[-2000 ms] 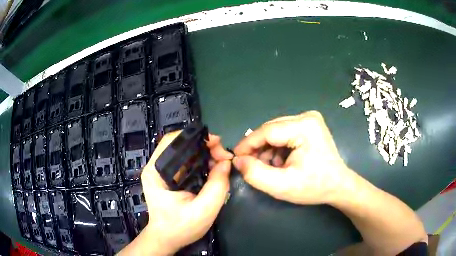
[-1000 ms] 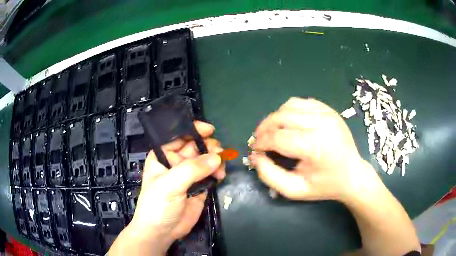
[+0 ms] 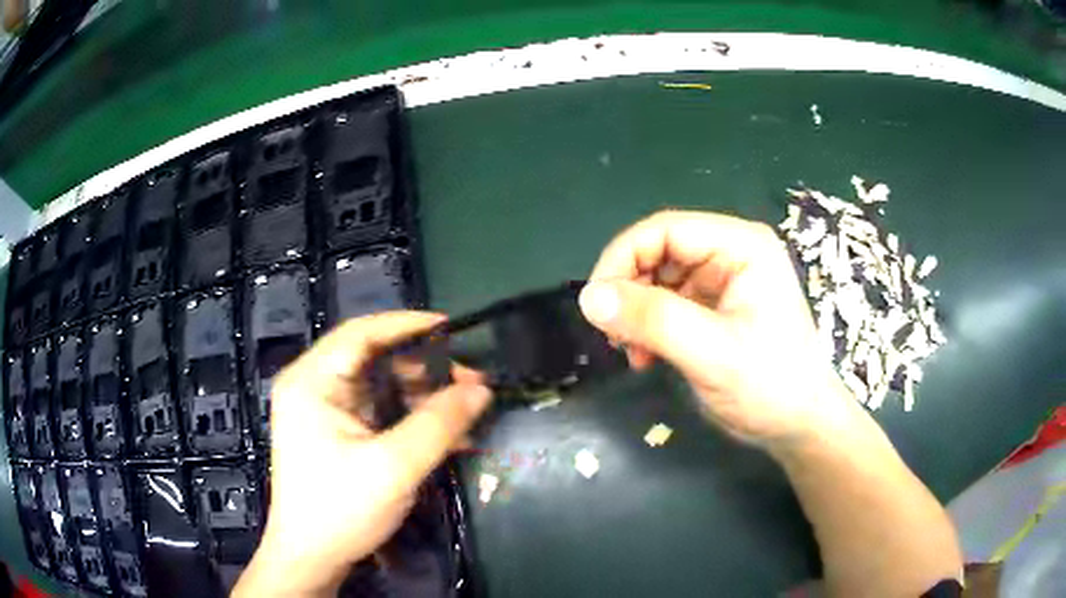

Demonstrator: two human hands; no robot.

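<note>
A black phone housing [image 3: 538, 339] is held between both hands over the bench, blurred, with its long side running left to right. My left hand [image 3: 362, 426] grips its left end, near a window-like opening. My right hand [image 3: 701, 315] has its thumb and fingers on the right end. Whether a small part sits under the right fingertips cannot be told. Several small pale pieces [image 3: 587, 463] lie apart on the dark green bench below the housing.
A glossy black blister tray [image 3: 175, 456] with rows of housings fills the left side. A pile of pale strips [image 3: 871, 304] lies at right, beyond my right hand. A white strip [image 3: 561, 68] edges the bench at the back. A red object shows at the right edge.
The housing has turned from upright to sideways and moved right. My right hand has come onto its right end. The orange piece by my left thumb no longer shows. More loose pale pieces are visible.
</note>
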